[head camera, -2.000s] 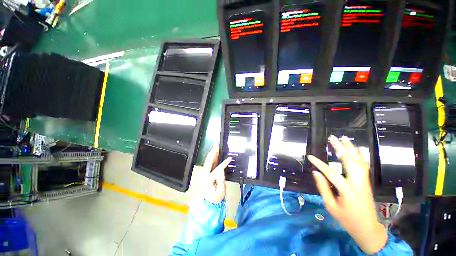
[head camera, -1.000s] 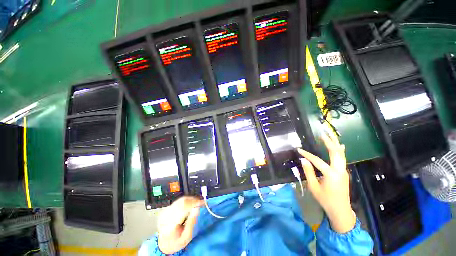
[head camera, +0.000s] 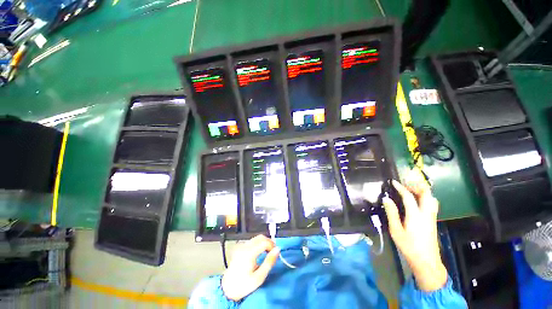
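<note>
The near phone tray (head camera: 244, 199) lies in front of me with a smartphone in each pocket. The leftmost phone (head camera: 221, 190) shows green and orange buttons and has a black cable (head camera: 224, 250) below it. The other phones show text lists and glare, with white USB plugs (head camera: 325, 226) at their lower edges. My left hand (head camera: 249, 265) is below the second phone, fingertips by its white plug (head camera: 272, 230); its grip is unclear. My right hand (head camera: 416, 223) is at the tray's right end, fingers bent beside a dark spot; whether it grips is unclear.
A tilted tray (head camera: 237, 140) behind holds phones with red and green text. Trays of dark phones stand left (head camera: 171, 205) and right (head camera: 469, 142). A coiled black cable (head camera: 434, 143) lies by yellow tape (head camera: 407, 121). A fan (head camera: 540, 250) is at the far right.
The view has swung, shifting the trays. My right hand has moved from the rightmost phone's screen to the tray's right end. My left hand has moved right, to the second phone's plug.
</note>
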